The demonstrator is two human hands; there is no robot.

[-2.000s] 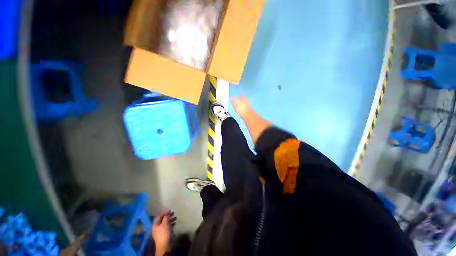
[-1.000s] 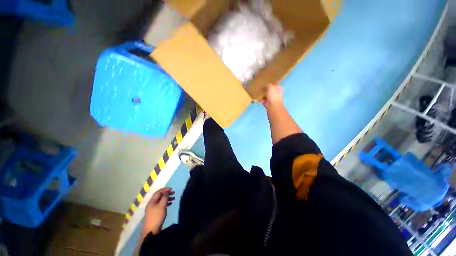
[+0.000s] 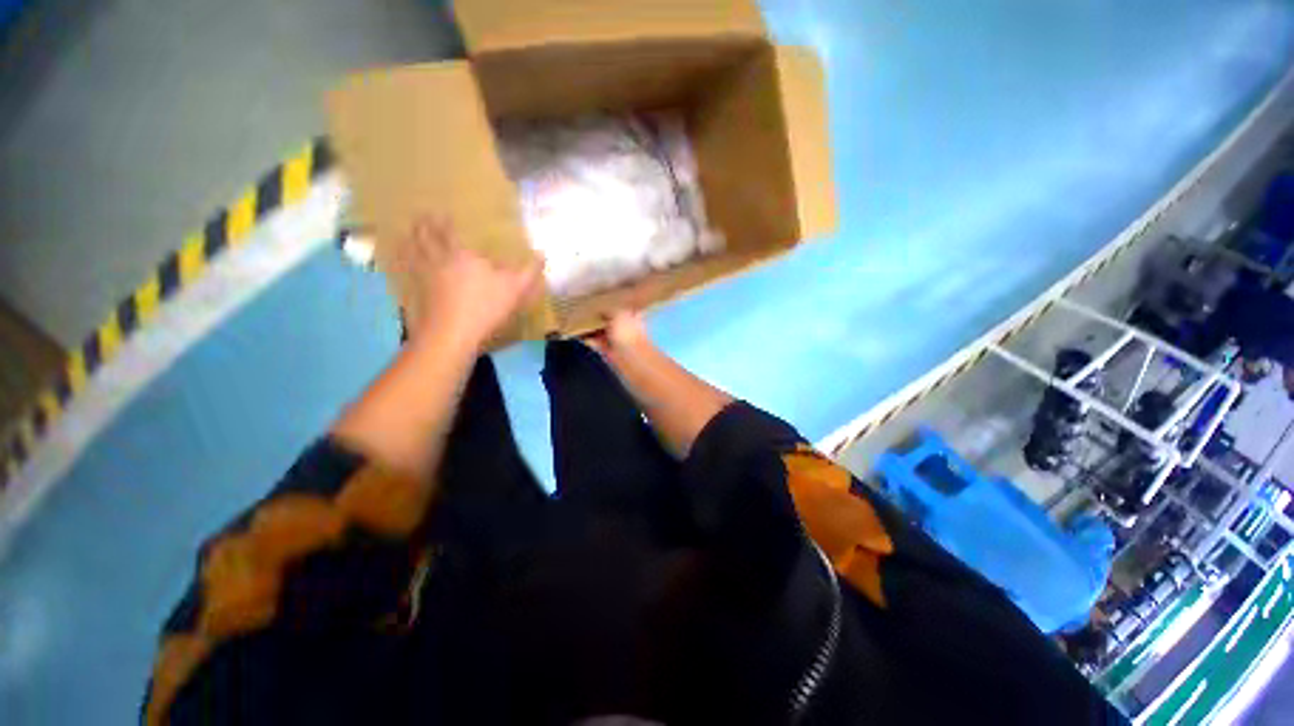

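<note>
An open brown cardboard carton (image 3: 766, 156) is in front of me at the top centre, its flaps spread outward. A cloudy, shiny plastic bag of whitish contents (image 3: 610, 206) lies inside it. My left hand (image 3: 461, 291) is on the carton's left flap and near edge, with its fingers against the cardboard. My right hand (image 3: 622, 335) holds the carton's near lower edge, and its fingertips are partly hidden by the carton. Both hands are bare.
The blue floor aisle (image 3: 965, 170) runs around the carton, edged by yellow-black tape (image 3: 213, 241) at left. Light blue stools (image 3: 993, 525) stand at lower right beside a white metal rack (image 3: 1135, 383). Part of a green bench shows at the bottom right corner.
My left hand has come up from low at the left onto the carton's flap. My right hand stays on the near edge. The view has turned, and the stool at left is out of view.
</note>
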